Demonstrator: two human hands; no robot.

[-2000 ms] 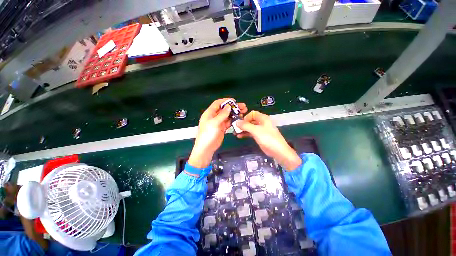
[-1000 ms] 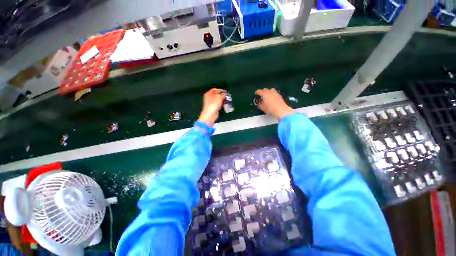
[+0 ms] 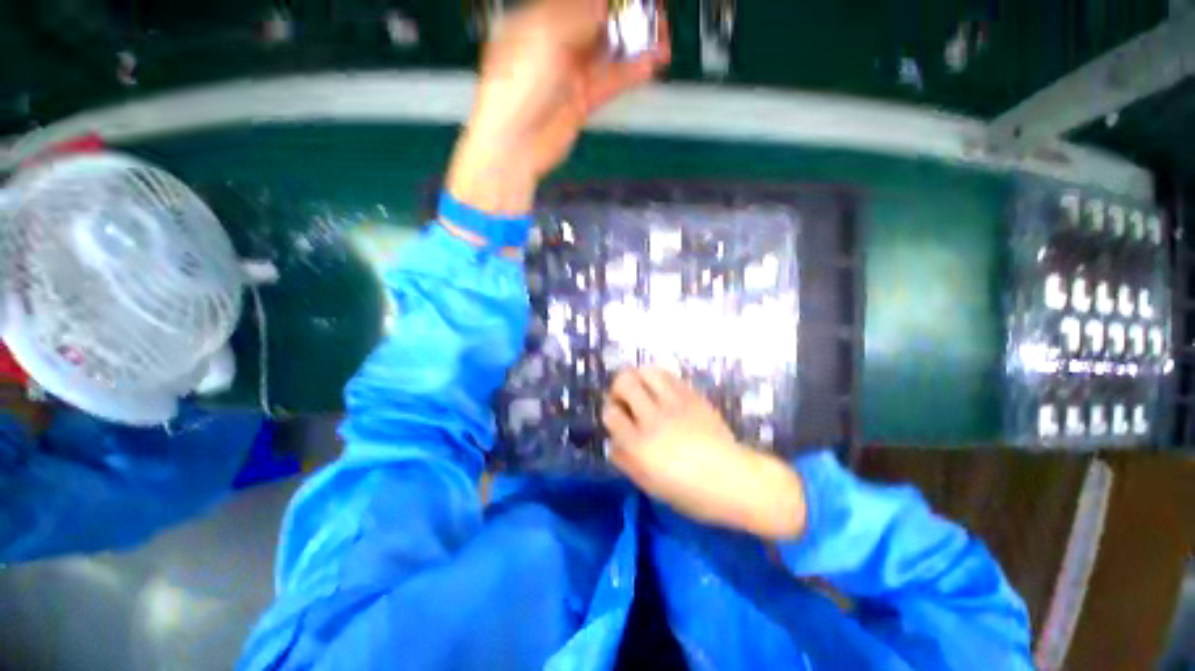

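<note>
My left hand [image 3: 531, 98], cut by the top edge, is over the belt's near rail with a small shiny electronic unit [image 3: 633, 29] between its fingers. The clear blister tray [image 3: 773, 321], with rows of pale square parts and strong glare, lies in front of me on a black tray [image 3: 828, 328]. My right hand [image 3: 675, 452] is low over the blister tray's near part, fingers bent down onto it. The image is blurred and its fingertips are partly hidden, so I cannot tell whether it holds a part.
The green conveyor belt [image 3: 813, 46] carries blurred small units beyond the pale rail [image 3: 865, 121]. A white fan [image 3: 118, 282] stands at left, with another person's blue clothing [image 3: 125, 485] below it. A second filled blister tray [image 3: 1101, 347] lies at right, above a brown carton [image 3: 1140, 564].
The view has tilted down towards the tray. My right hand has come back from the belt to the blister tray. My left hand stays near the belt with a unit.
</note>
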